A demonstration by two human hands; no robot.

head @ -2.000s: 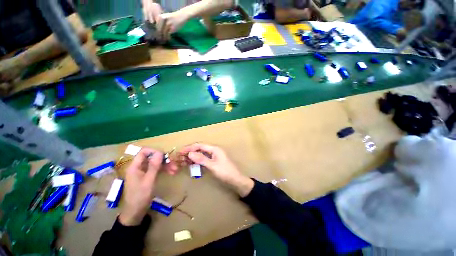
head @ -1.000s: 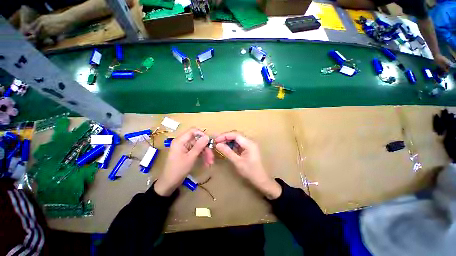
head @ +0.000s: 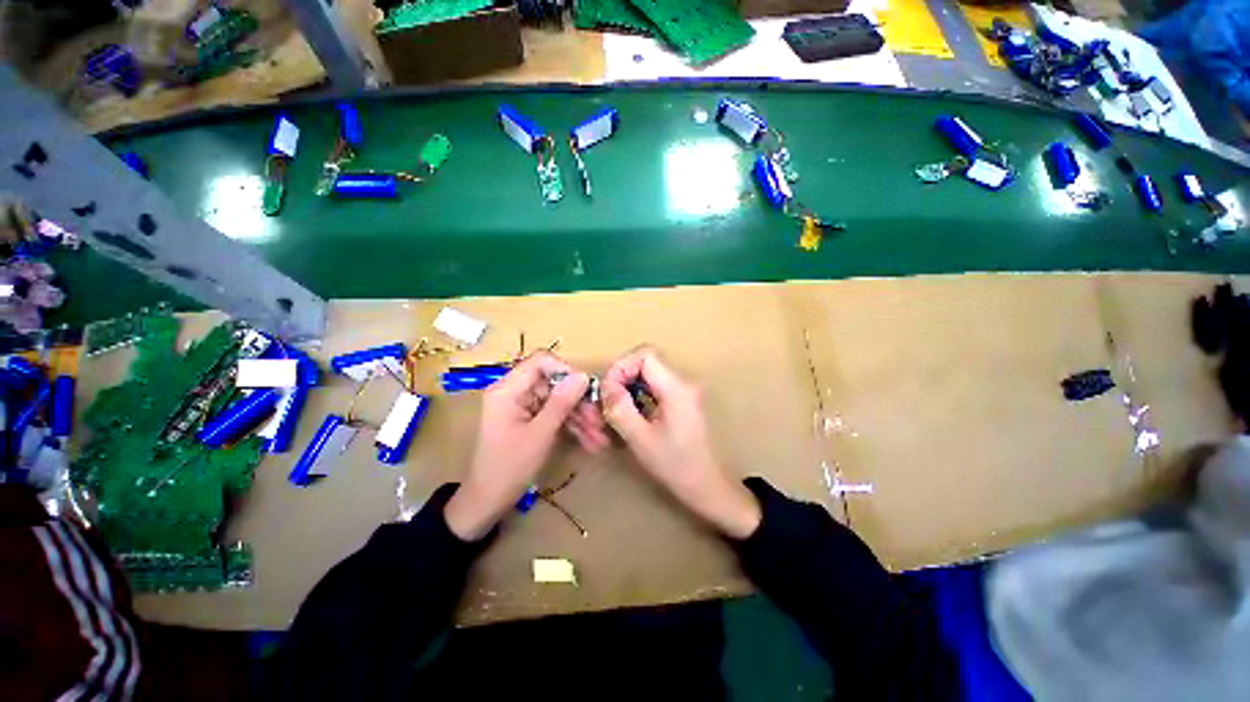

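Observation:
My left hand (head: 528, 422) and my right hand (head: 669, 428) meet over the cardboard bench, fingertips pinched around a small pale and dark part (head: 594, 390) between them. The fingers hide most of it, so I cannot tell exactly what it is. A blue battery (head: 474, 376) lies just left of my left hand, partly covered by it. Another battery with thin leads (head: 527, 502) lies below the hands, mostly hidden. Several blue batteries with white faces (head: 399, 425) lie further left.
A green board pile (head: 154, 473) with batteries on top lies at left, near a grey perforated post (head: 151, 226). A green belt (head: 521, 254) with scattered assemblies runs beyond. A yellow slip (head: 554, 569) lies near the edge; a black oblong (head: 1087, 384) lies at right.
The view has swung right and down since two seconds ago. The hands stay together; the blue and white piece beneath my right hand no longer shows. Belt assemblies have shifted slightly right since one second ago.

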